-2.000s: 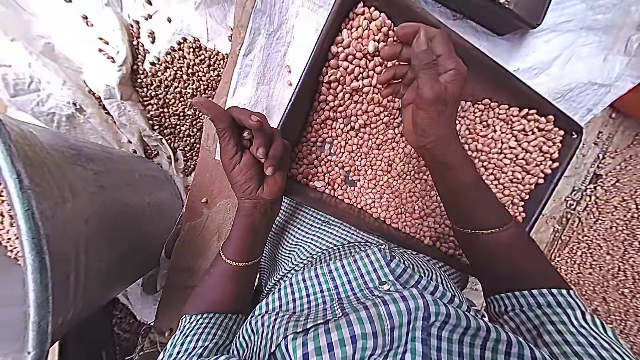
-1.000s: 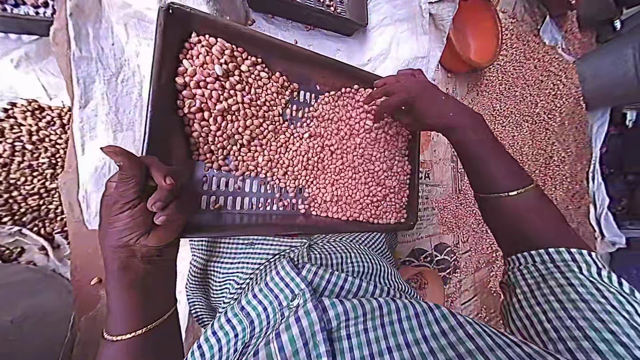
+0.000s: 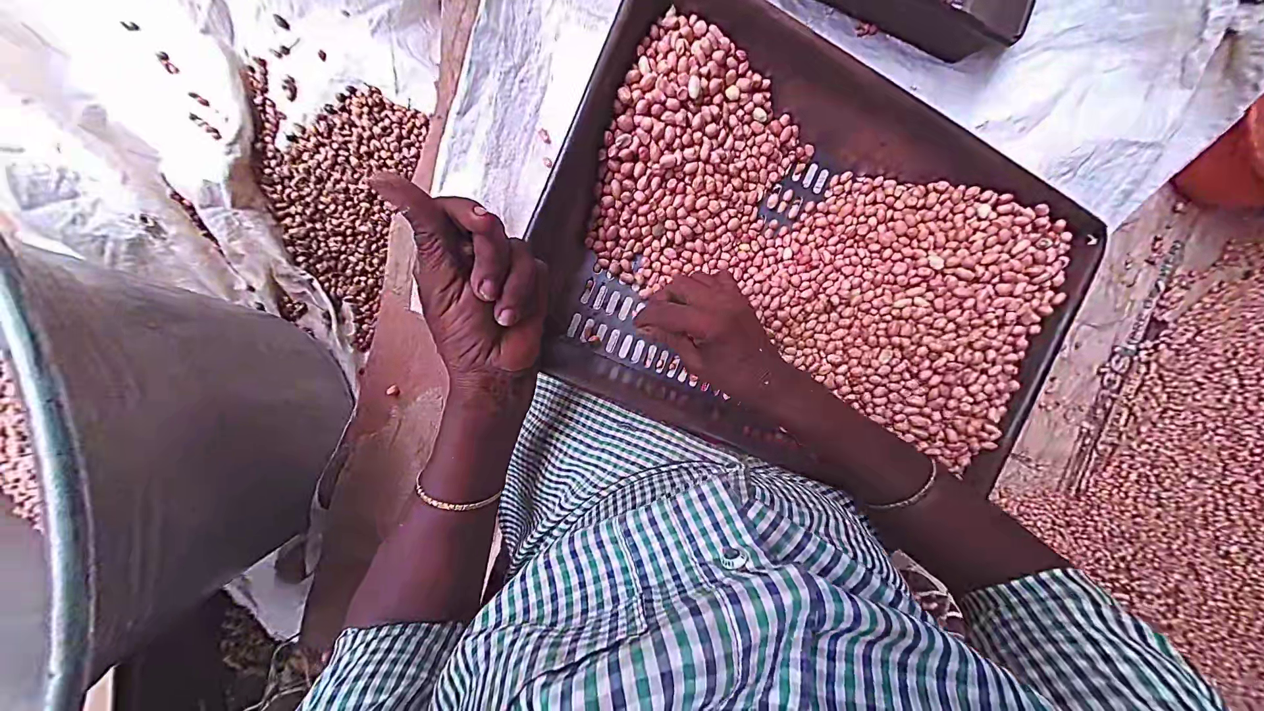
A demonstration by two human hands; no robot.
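Note:
A black slotted plastic tray [image 3: 1052, 326] lies tilted across the view in front of my body, with shelled peanuts [image 3: 889, 286] spread over much of it. My right hand [image 3: 711, 326] rests palm down on the peanuts near the tray's close side, beside a bared strip of slots; its fingertips are partly hidden. At the tray's left wall is my left hand [image 3: 484, 286], palm up, with the index finger extended and the other fingers curled. Whether it holds anything in the curled fingers cannot be told.
A large metal bucket [image 3: 197, 425] stands at the left. Beyond it, darker nuts [image 3: 346, 188] lie on white sheeting [image 3: 336, 39]. More peanuts [image 3: 1175, 454] cover the ground at the right, near an orange container [image 3: 1224, 168]. Another black tray [image 3: 938, 25] sits at the top.
My right hand has moved from the tray's right part, a second ago, to its near left part. Slots seen bare near the middle are now mostly covered by peanuts. The view has swung.

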